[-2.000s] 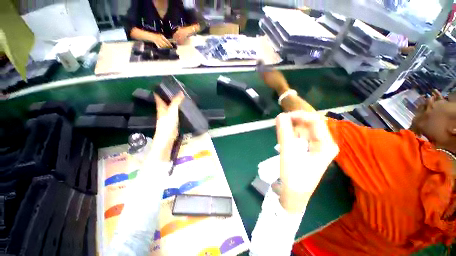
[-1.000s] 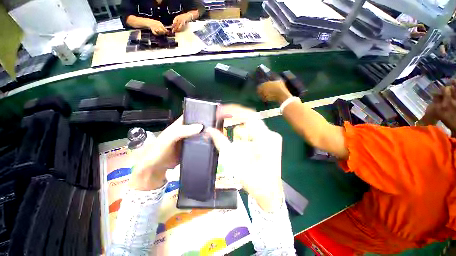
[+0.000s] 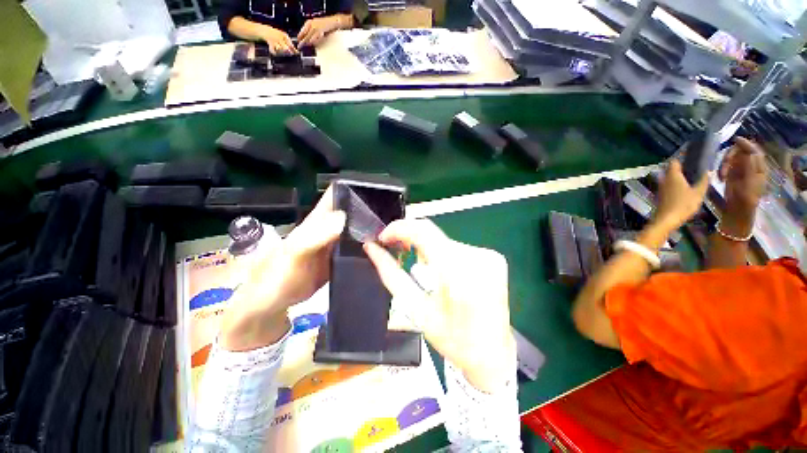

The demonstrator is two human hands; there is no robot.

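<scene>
A dark rigid box [image 3: 358,296] stands out in front of me, held over the printed paper sheet [image 3: 208,323]. Its upper end shows a glossy dark opening with a pale rim. My left hand [image 3: 281,279] grips the box's left side near the top. My right hand [image 3: 451,283] pinches a thin, greyish translucent flap or film [image 3: 361,212] at the opening between thumb and fingers. Another flat dark piece [image 3: 404,348] lies on the sheet, partly hidden behind the box's lower end.
Dark box shells [image 3: 66,354] are heaped at left. A bottle with a round silvery top [image 3: 245,234] stands at the sheet's upper edge. Several boxes lie on the green strip [image 3: 372,161]. A person in orange [image 3: 708,345] is at right; another sits opposite.
The box was picked from the strip and brought over the sheet. Its top now shows a dark opening with the flap or film lifted. The person in orange has moved their arm back rightward with a box.
</scene>
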